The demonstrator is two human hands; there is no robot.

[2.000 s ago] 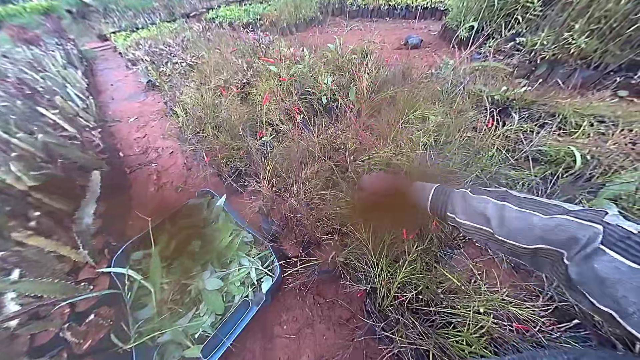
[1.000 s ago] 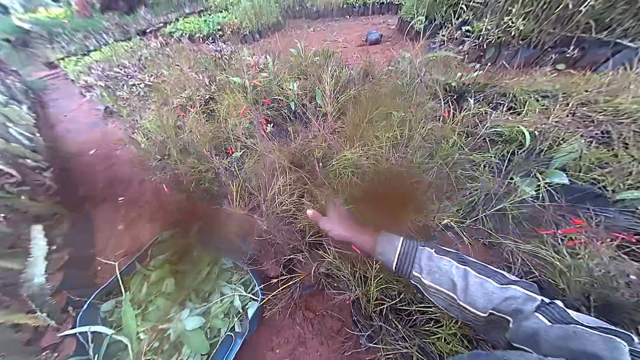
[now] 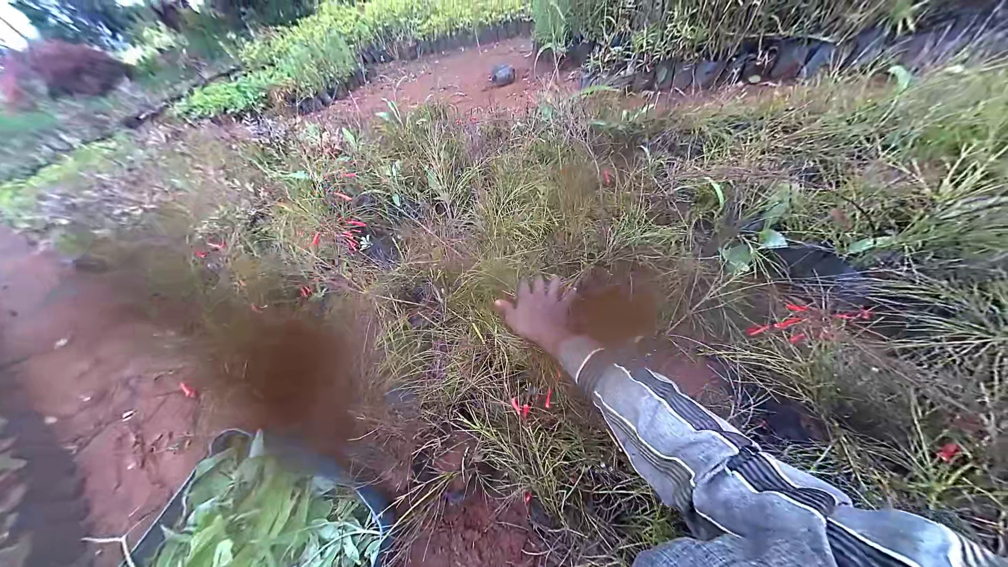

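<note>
My right hand (image 3: 539, 313), in a grey striped sleeve (image 3: 709, 465), reaches over wispy green plants (image 3: 472, 276) with its fingers spread and nothing seen in it. The fingers are over or against the fine stems; whether they touch is unclear. Small red tubular flowers (image 3: 350, 236) dot the plants. At the lower left stands a blue-rimmed container (image 3: 379, 512) filled with cut green leaves (image 3: 268, 512). Brown blurs cover parts of the view beside my hand and above the container. My left hand is not visible.
A red soil path (image 3: 118, 441) runs along the left. Dark planting bags (image 3: 693, 75) with seedlings line the back right, and a dark round object (image 3: 502, 75) lies on the soil at the back. Broad-leaved weeds (image 3: 740, 256) grow at the right.
Two seconds ago my right hand was blurred among the plants; now its fingers are clearly spread. The view has shifted, with the container lower in the frame.
</note>
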